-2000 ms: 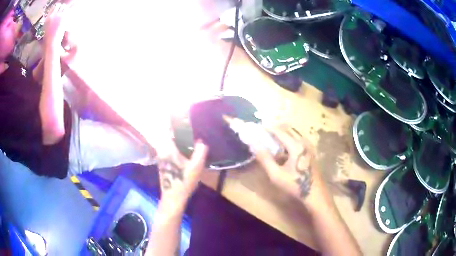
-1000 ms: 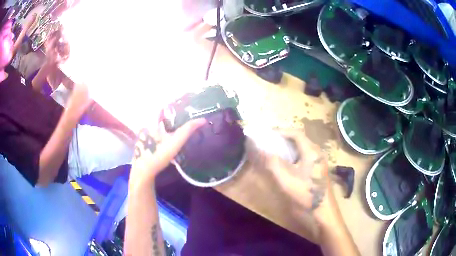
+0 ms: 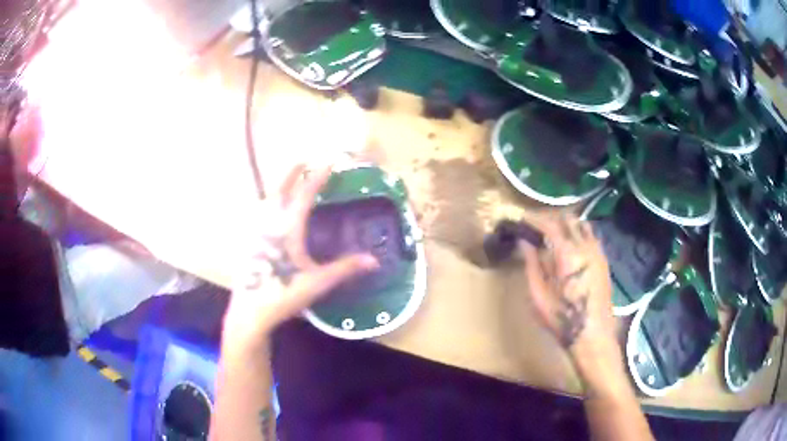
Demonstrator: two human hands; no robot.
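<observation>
A green car body (image 3: 354, 306) with a pale rim lies on the bench in front of me, its dark interior tray (image 3: 358, 228) facing up. My left hand (image 3: 280, 267) holds the body at its left side, thumb over the tray. My right hand (image 3: 565, 276) is to the right, low over the bench, its fingertips on a small black insert (image 3: 513, 241); the grip is blurred. The glue bottle is not seen in either hand.
More green bodies (image 3: 557, 151) overlap along the right and back. Small black pieces (image 3: 438, 102) lie by the dark green strip (image 3: 406, 69). A black cable (image 3: 252, 112) crosses the bench. A blue crate (image 3: 147, 375) is at lower left. Glare hides the upper left.
The view has shifted right. The body is turned and now lies flat under my left hand. The white bottle has left my right hand, which has moved onto the small black insert.
</observation>
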